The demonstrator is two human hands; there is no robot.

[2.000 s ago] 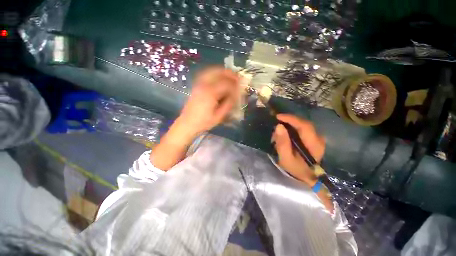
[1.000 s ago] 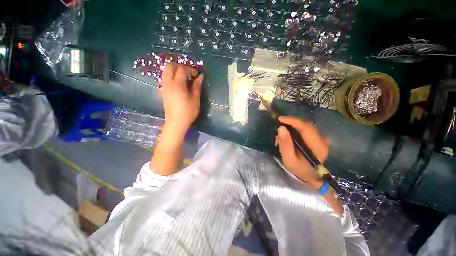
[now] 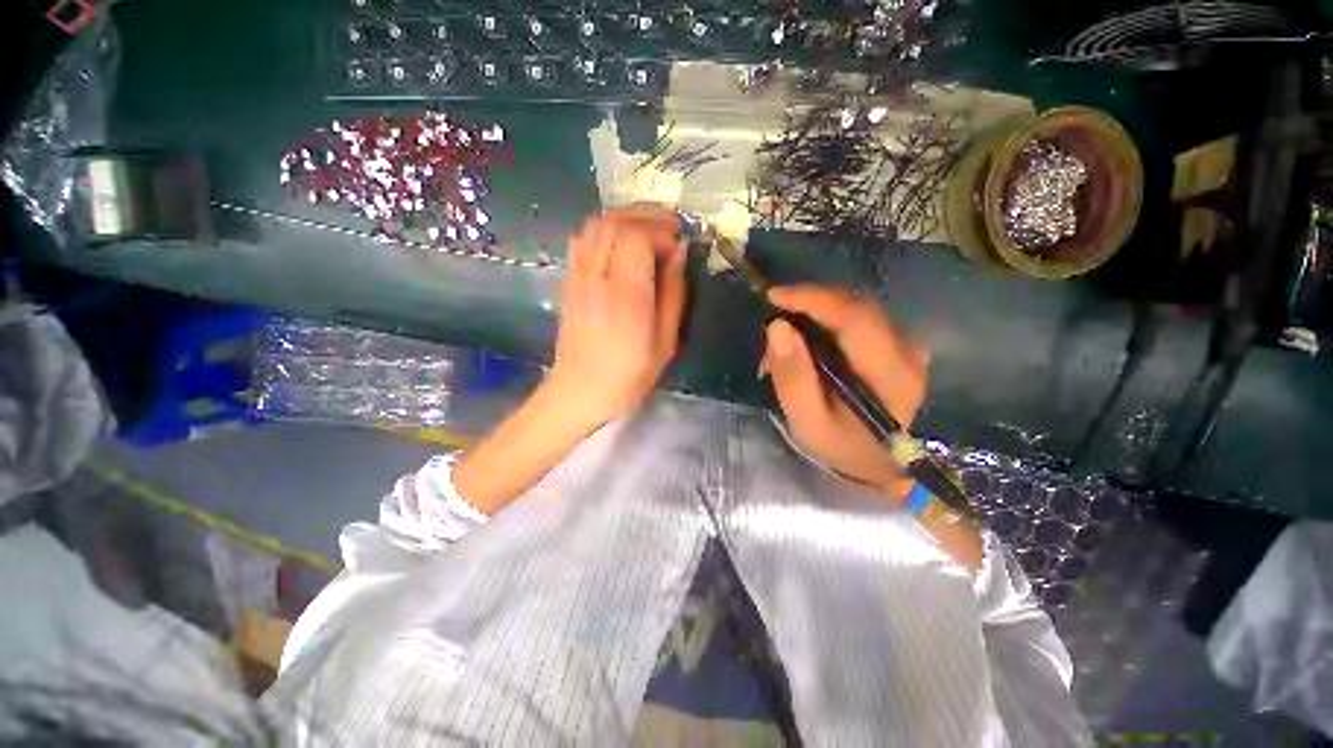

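My right hand (image 3: 845, 383) holds the dark soldering iron (image 3: 855, 392) like a pen, its tip pointing at the cream tape pad (image 3: 731, 176). My left hand (image 3: 620, 314) is at the pad's left part, just left of the iron tip. Its fingertips are close together; whether they hold a small part is too small to tell. Dark lead wires (image 3: 855, 168) lie heaped on the tape. A pile of red and white small components (image 3: 402, 178) lies left. Thin solder wire (image 3: 388, 241) runs from the solder spool (image 3: 132, 197) towards my left hand.
A round tan ring (image 3: 1123, 190) with silvery bits stands right of the tape. A clear blister tray (image 3: 512, 44) lies beyond the pad. Grey wire loops (image 3: 1170, 32) are at the upper right. Clear trays (image 3: 1053, 526) lie below the bench edge. Other people's sleeves (image 3: 1294, 636) show at both sides.
My left hand has moved right from the red and white pile to the tape beside the iron tip. My right hand still holds the iron. The view has shifted.
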